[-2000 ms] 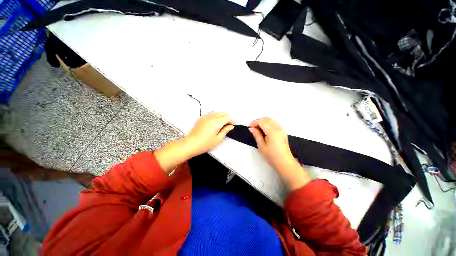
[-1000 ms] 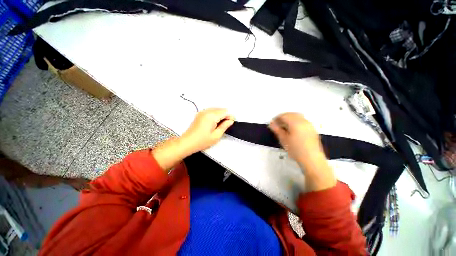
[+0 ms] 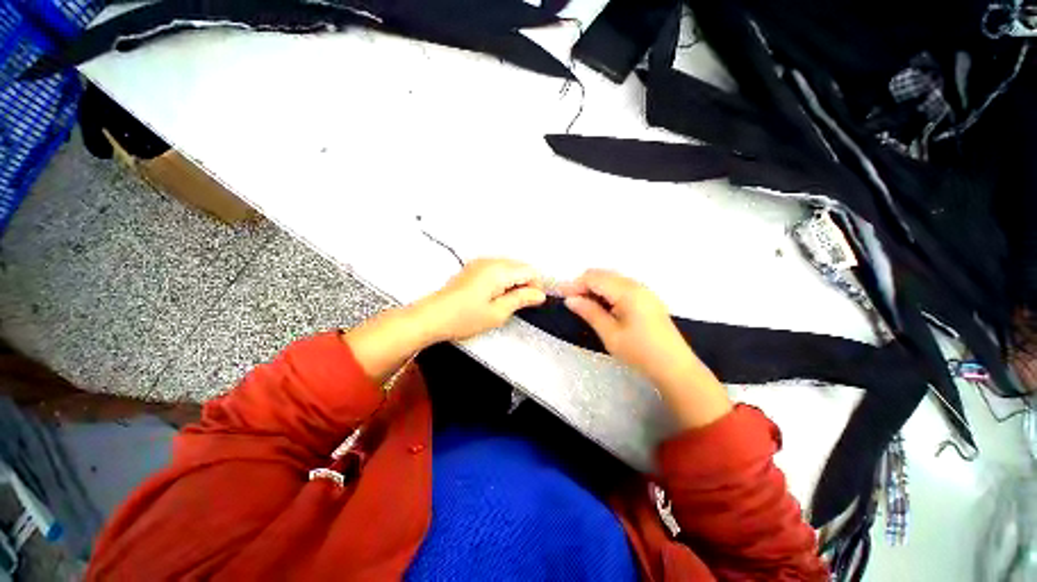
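A long black fabric band (image 3: 773,350) lies across the white tabletop near its front edge and bends down at its right end. My left hand (image 3: 487,298) pinches the band's left tip between thumb and fingers. My right hand (image 3: 623,318) pinches the band's upper edge just right of it, the fingertips of both hands almost touching. A small pale strip shows along the edge between the fingertips. A dark loose thread (image 3: 444,246) runs up from my left hand onto the table. My fingers hide part of the band's tip.
A pointed black band (image 3: 648,159) lies beyond my hands, and more bands (image 3: 455,28) lie at the far edge. A black fabric heap (image 3: 910,216) covers the right. A cardboard box (image 3: 193,185) and blue crate (image 3: 40,114) stand left, beyond the table edge.
My right hand first slid right along the band, then came back left beside my left hand. The band's middle shifted slightly. My left hand kept its hold on the tip.
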